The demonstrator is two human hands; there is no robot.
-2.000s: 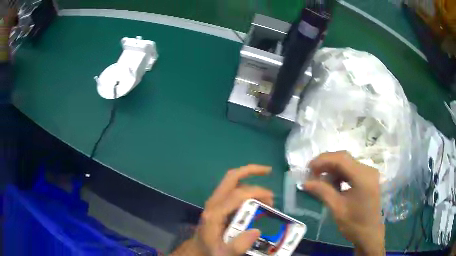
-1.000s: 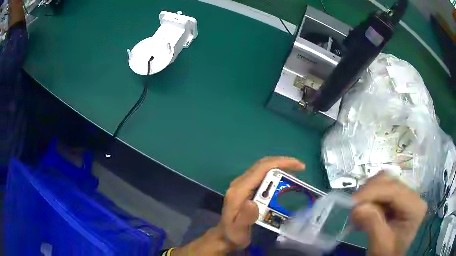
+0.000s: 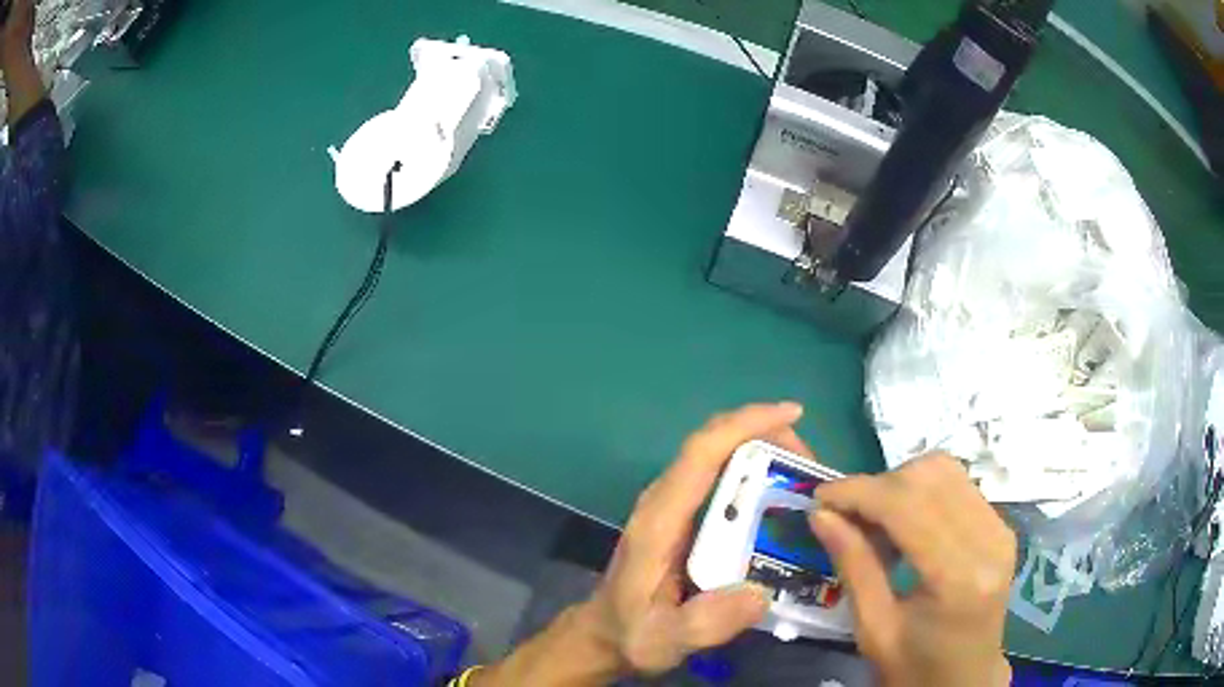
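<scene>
My left hand holds the white housing at the lower middle, with its open side up. The blue block shows inside it. My right hand pinches a thin translucent gasket over the opening; the fingers hide much of it. Another pale frame-like gasket lies on the bench right of my right hand. The electric screwdriver hangs tilted over the automatic screw feeder.
A white unit with a black cable lies at the upper left. A clear bag of plastic parts stands at the right. White units show at the right edge. A blue plastic crate is below the bench. Another person's arm shows far left.
My right hand has brought the translucent gasket leftward from beside the bag onto the housing. The housing is tilted a little differently in my left hand. The view has shifted.
</scene>
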